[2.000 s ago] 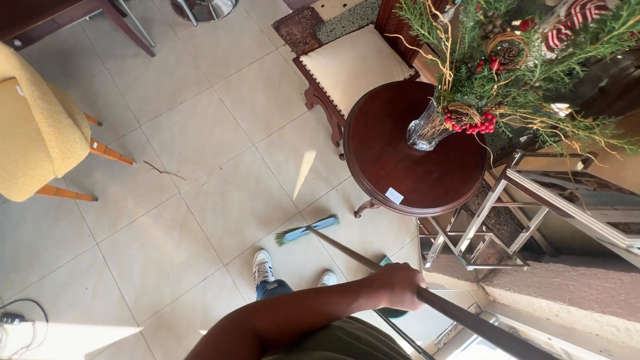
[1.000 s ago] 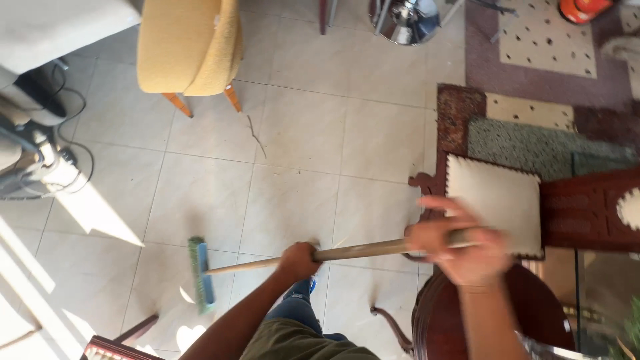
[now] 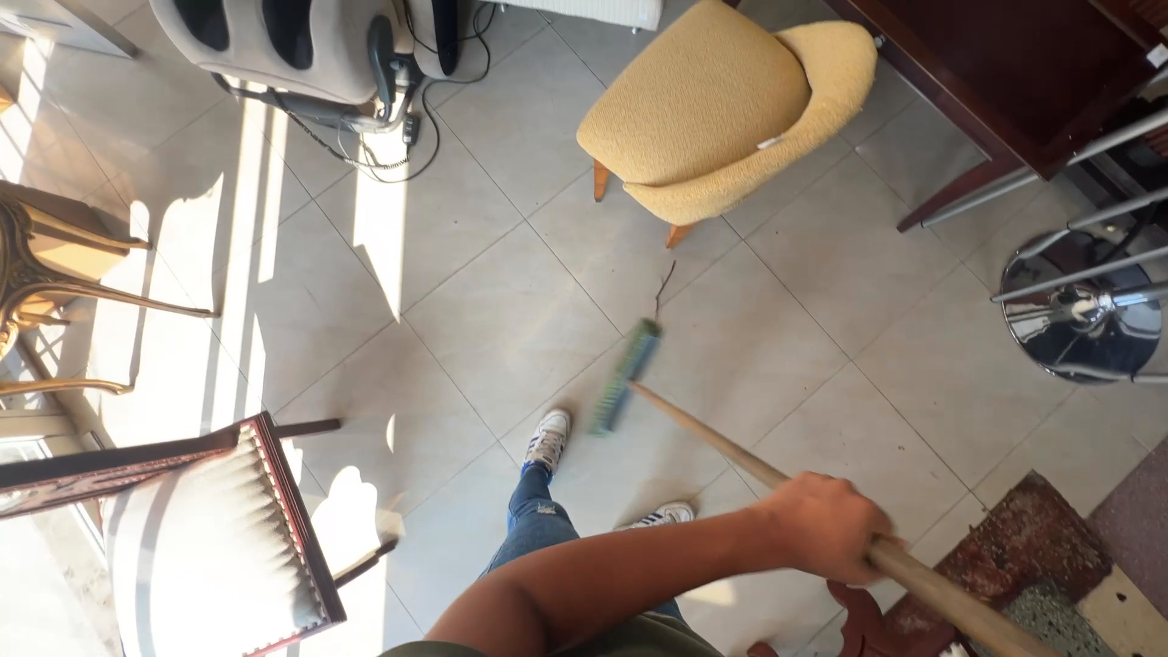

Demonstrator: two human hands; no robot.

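My left hand (image 3: pixel 821 527) is closed around the wooden handle of a push broom, and its forearm crosses the lower middle of the view. From the hand the handle (image 3: pixel 707 436) slants up and left to the slightly blurred broom head (image 3: pixel 628 376), which has green bristles and a blue side. The head is on the tiled floor in front of my feet. A thin brown twig (image 3: pixel 664 287) lies just beyond the head's upper end. Behind my left hand the handle runs out at the lower right. My right hand is outside the view.
A yellow upholstered chair (image 3: pixel 703 100) stands beyond the twig. A white-seated chair (image 3: pixel 210 547) is at lower left, a grey machine with cables (image 3: pixel 319 46) at upper left. At right are a chrome round base (image 3: pixel 1081 306) and a dark red wooden table (image 3: pixel 1013 73).
The view has swung far to the left. One second ago both hands were on the broom handle; now only my left hand shows. The broom head is now close to the twig.
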